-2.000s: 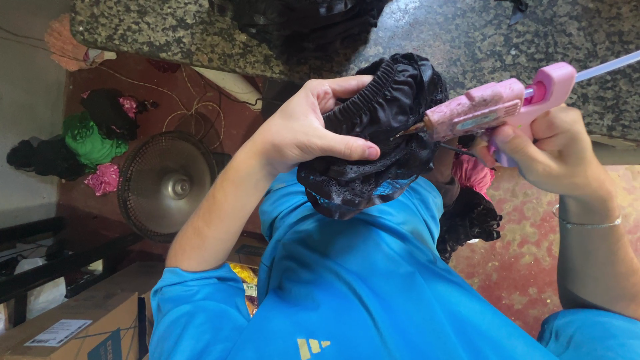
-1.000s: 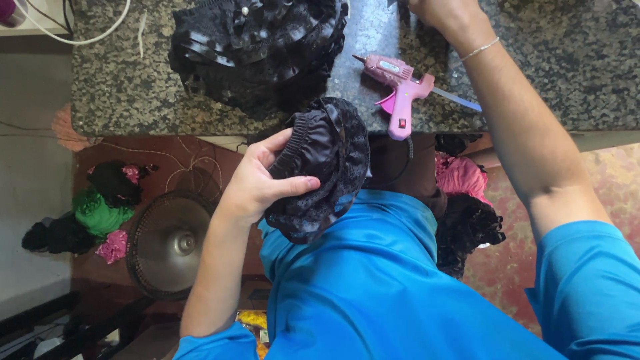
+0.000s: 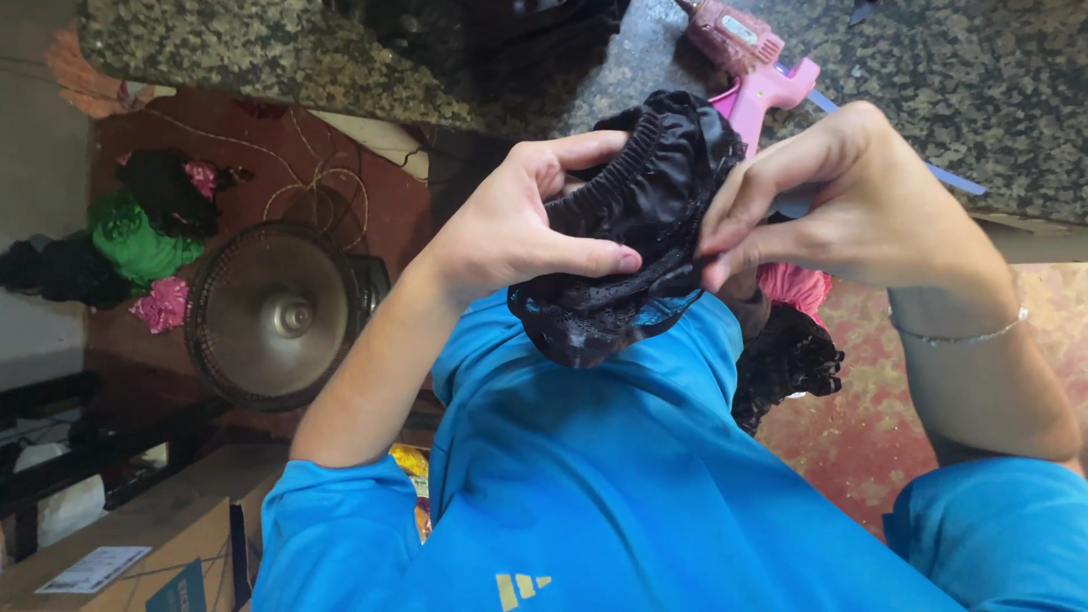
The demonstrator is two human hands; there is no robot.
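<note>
A gathered black satin and lace cap-like fabric piece (image 3: 654, 195) with an elastic edge is held over my lap. My left hand (image 3: 544, 212) grips its elastic edge, thumb on the front. The fingertips of my right hand (image 3: 799, 204) are pinched together at its lace edge; whether something small is between them is hidden. Just beyond my right hand, a pink hot glue gun (image 3: 748, 59) lies on the granite counter (image 3: 977, 76), a clear glue stick (image 3: 952, 178) out of its back. More black fabric (image 3: 501, 42) lies on the counter beyond my left hand.
A round fan (image 3: 280, 314) stands at the left on the red floor, near cords and heaps of black, green (image 3: 136, 238) and pink fabric. A cardboard box (image 3: 110, 544) is at the lower left. Pink (image 3: 795, 293) and black fabric (image 3: 786, 361) hang or lie below the counter's edge.
Two seconds ago my right hand held the glue gun at the fabric; a second ago the gun lay on the counter. My right hand has come back from the counter to the fabric's edge.
</note>
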